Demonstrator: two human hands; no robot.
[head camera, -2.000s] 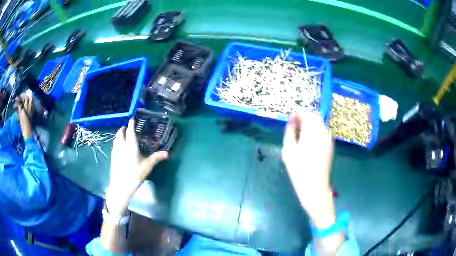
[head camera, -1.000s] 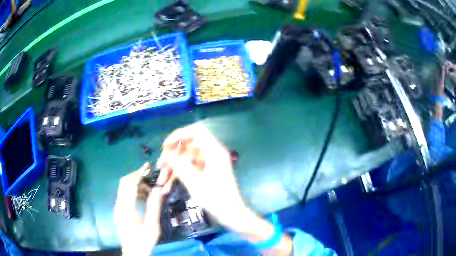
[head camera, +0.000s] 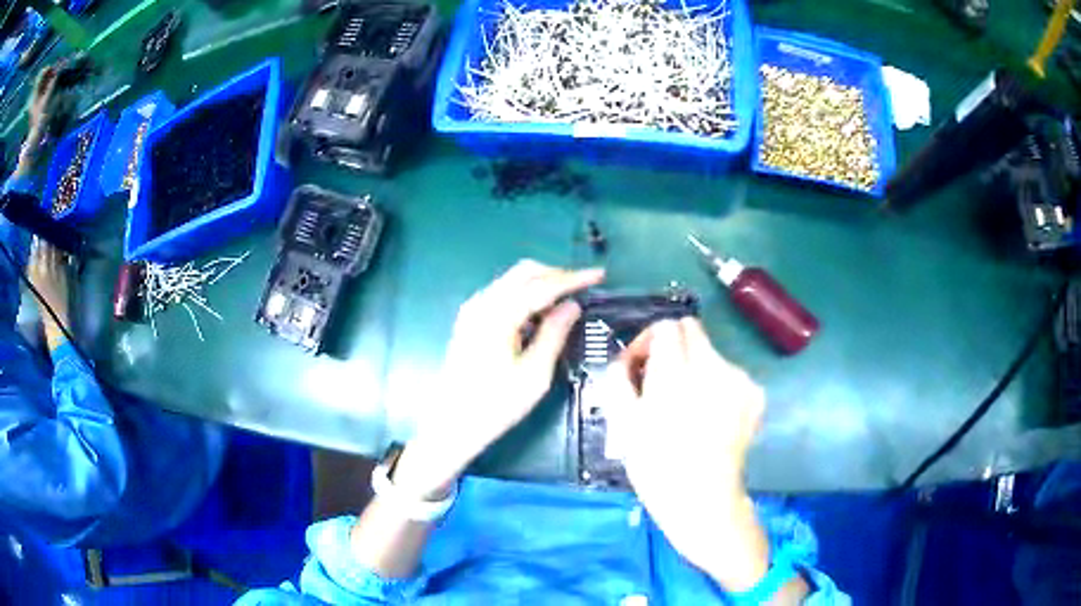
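Note:
A black slotted housing (head camera: 593, 432) lies on the green bench close in front of me, partly covered by my hands. My left hand (head camera: 504, 355) is at its upper left, thumb and fingertips together at the housing's edge. My right hand (head camera: 688, 426) is over its right side, fingertips pinched at the slotted part; a thin pale tip shows there, too small to name. The dark red glue bottle (head camera: 773, 310) lies on its side to the right, its needle tip pointing up and left. A small dark fitting (head camera: 595, 237) stands above the housing.
White leads fill a large blue bin (head camera: 593, 144), with brass fasteners in the blue bin (head camera: 880, 140) beside it. Black rings (head camera: 530, 179) lie below. More housings (head camera: 318, 263) are at left, near a black parts bin (head camera: 275, 154). The electric screwdriver (head camera: 966, 136) is at right. A neighbour's sleeve (head camera: 71, 414) shows at left.
The view has swung back left. The housing now lies with its slotted end up between my hands. The red bottle now shows fully to the right of my right hand.

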